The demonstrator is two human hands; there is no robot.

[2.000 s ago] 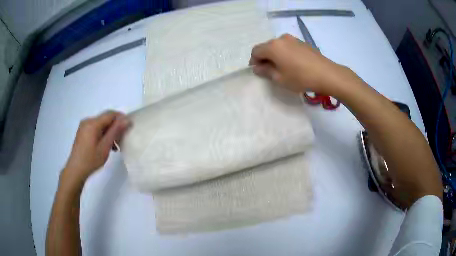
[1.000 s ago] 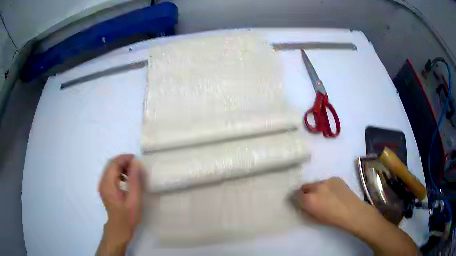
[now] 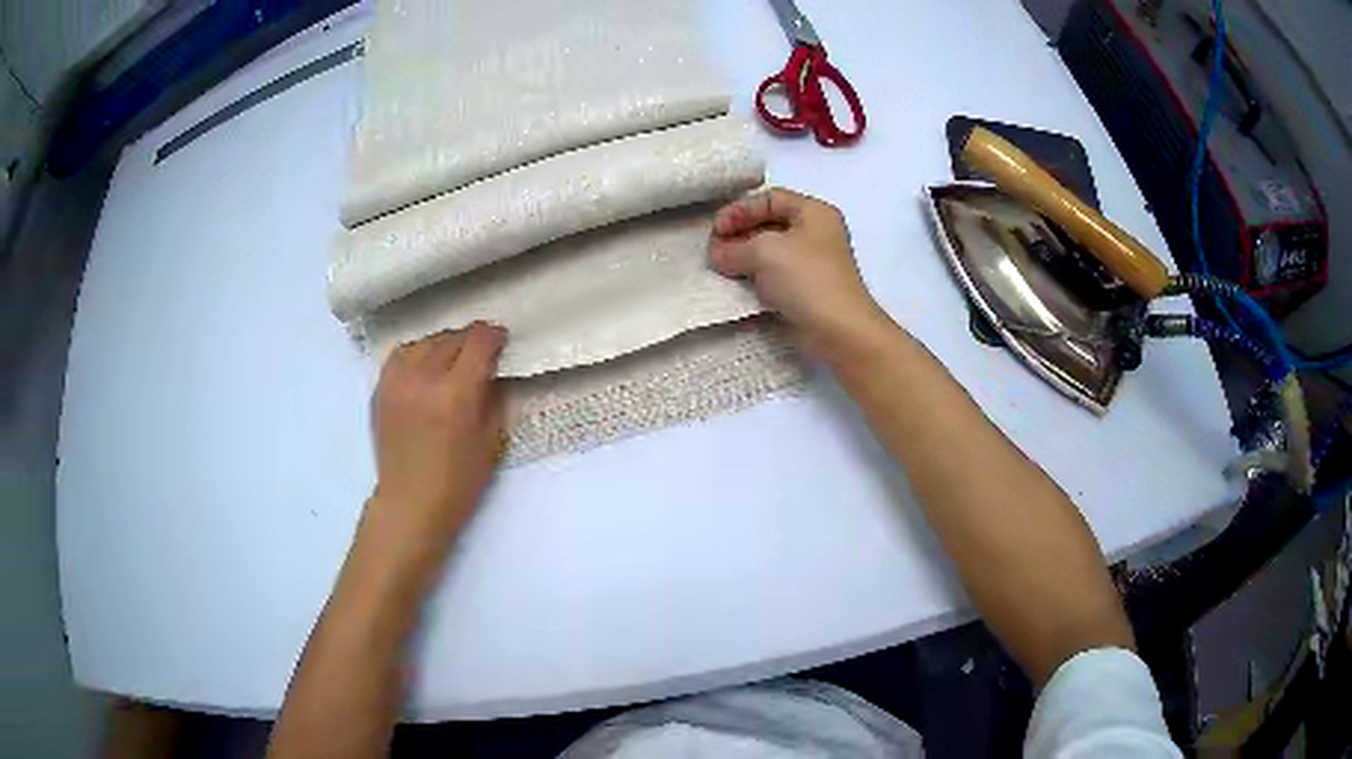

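Observation:
A cream fabric panel (image 3: 534, 67) lies on the white table (image 3: 193, 445), its middle part folded back in a roll. A near layer is lifted between my hands, and a coarse-weave layer with a frayed edge shows under it. My left hand (image 3: 438, 408) holds the near layer at its left side, fingertips closed on it. My right hand (image 3: 793, 267) pinches the same layer at its right side. The fingertips of both hands are partly hidden.
Red-handled shears (image 3: 811, 97) lie beyond my right hand. A steam iron (image 3: 1031, 274) with a wooden handle stands at right, partly over a black pad (image 3: 1060, 160). A metal ruler (image 3: 260, 101) lies at the far left. A red-and-black box (image 3: 1186, 163) stands beyond the table.
Both hands have moved from the panel's sides onto its near part, which is now raised as a layer. The view has shifted, showing the iron and the table's near edge more fully.

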